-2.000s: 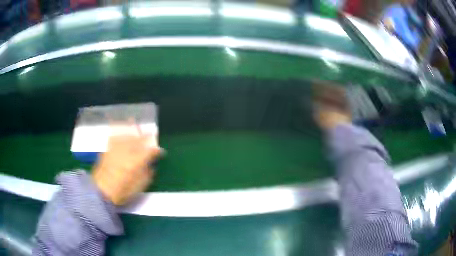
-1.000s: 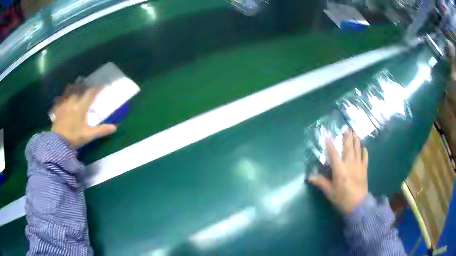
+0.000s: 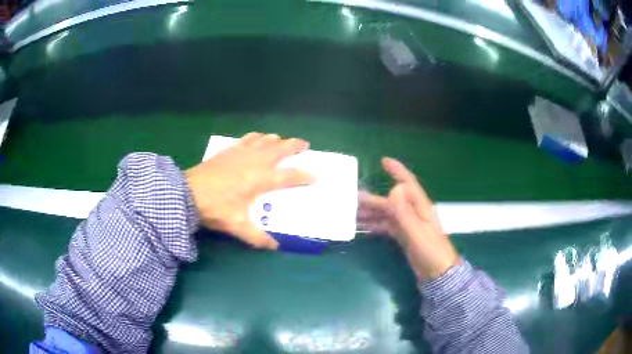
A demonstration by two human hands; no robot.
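A white retail box (image 3: pixel 332 197) with blue sides and small round marks lies over the white edge strip (image 3: pixel 499 217), in front of me. My left hand (image 3: pixel 253 187) is spread over its left part, with fingers on top and the thumb at the near side, and grips it. My right hand (image 3: pixel 409 218) is at the box's right end, thumb raised and apart. Its fingers are blurred and partly hidden by the box end. Whether it holds a clear plastic piece there I cannot tell.
On the green belt (image 3: pixel 138 131) a clear pack (image 3: pixel 398 57) lies at the back and another white-and-blue box (image 3: pixel 558 130) at the right. A box edge (image 3: pixel 5 121) shows far left. Shiny clear packs (image 3: pixel 585 275) lie on the near ledge (image 3: pixel 277 297) at right.
My left hand has brought the box right and nearer, from the belt onto the edge strip. My right hand has left the clear packs and moved left to the box's end. The view has turned.
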